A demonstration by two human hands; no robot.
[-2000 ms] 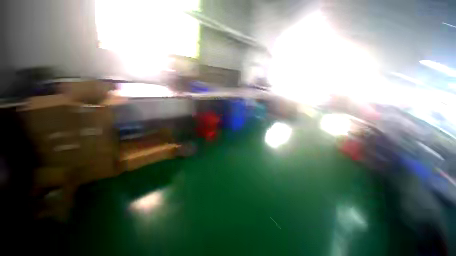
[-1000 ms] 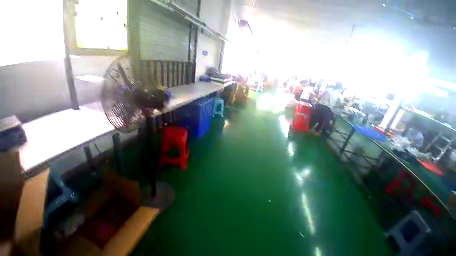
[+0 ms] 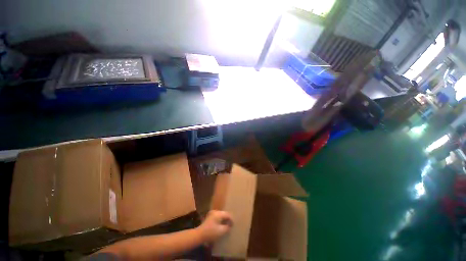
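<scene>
My left hand [image 3: 217, 226] reaches in from the bottom left, bare, with its fingers curled on the edge of a brown carton flap [image 3: 239, 211]. The flap stands up at the left side of an open carton [image 3: 294, 229] at the bottom centre-right. The carton's inside is dark, and its contents cannot be made out. My right hand is not in view.
A closed carton [image 3: 61, 188] stands at the left below a long bench [image 3: 168, 114]. On the bench are a framed panel on a blue base [image 3: 110, 76], a small box [image 3: 202, 71] and blue trays [image 3: 309, 71]. A fan [image 3: 347, 92] and red stool [image 3: 306, 145] stand right.
The view has swung left and down from the aisle to the bench and cartons. My left hand has come into view and holds the carton flap.
</scene>
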